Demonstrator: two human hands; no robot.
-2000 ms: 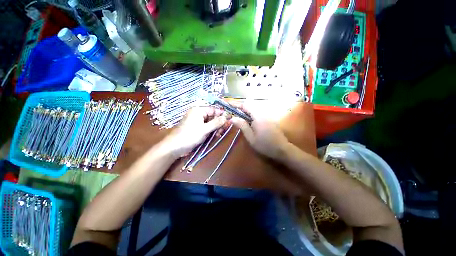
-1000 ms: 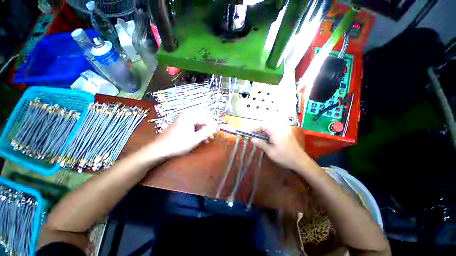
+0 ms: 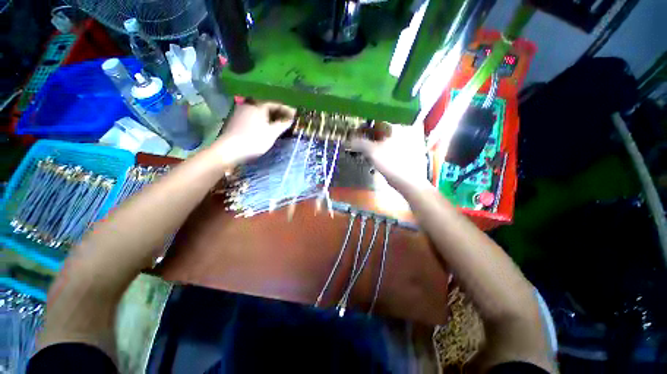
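My left hand (image 3: 254,130) and my right hand (image 3: 389,155) are at the two ends of a bar fixture (image 3: 329,126) below the front edge of the green press. The bar carries a row of gold-coloured fittings, and several leads hang from it towards me. My fingers are blurred but close on the bar's ends. A second bar fixture (image 3: 380,218) lies on the reddish-brown board (image 3: 256,252), with several grey leads (image 3: 358,256) reaching towards the front edge. A loose pile of leads (image 3: 274,179) lies left of the silver plate (image 3: 351,172).
The green press block (image 3: 322,84) stands above my hands. Turquoise baskets of leads (image 3: 62,201) and a blue tray (image 3: 77,98) are left. The control panel (image 3: 468,164) and black lamp head (image 3: 472,135) are right. Gold pieces (image 3: 457,336) lie in a bucket near my right forearm.
The bar with leads that was in my hands now lies on the board. Both hands have moved forward to the press and hold another bar with hanging leads.
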